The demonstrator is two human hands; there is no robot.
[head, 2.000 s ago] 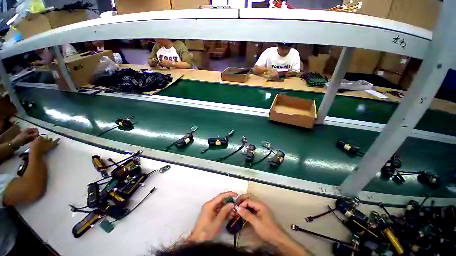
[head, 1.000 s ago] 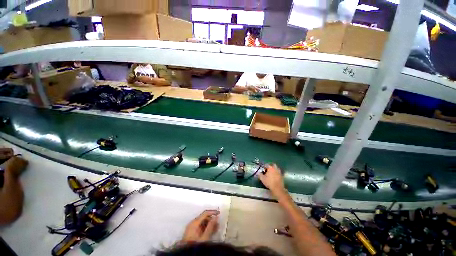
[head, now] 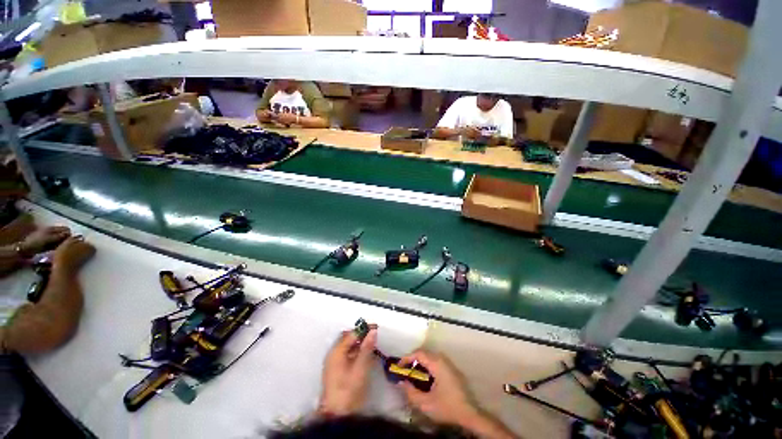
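My left hand (head: 345, 370) holds a small green circuit board (head: 362, 327) between thumb and fingers above the white worktop. My right hand (head: 442, 390) grips a black wired unit (head: 409, 374) with a yellow-orange label, just right of the left hand. A short dark lead runs between the unit and the board. The fingers hide parts of both. A loose pile of similar units (head: 201, 321) lies at the left on the white sheet (head: 296, 377). A denser dark heap of units (head: 686, 399) lies at the right.
The green conveyor belt (head: 291, 227) ahead carries several spaced units. An open cardboard tray (head: 502, 202) stands on its far side. A slanted white post (head: 660, 223) rises at the right under the overhead shelf (head: 386, 73). Another worker's arms (head: 56, 296) are at the left edge. Two people sit opposite.
My right hand has come back from the belt and now holds a unit beside my left hand, which now holds its board. One unit fewer shows in the middle belt group.
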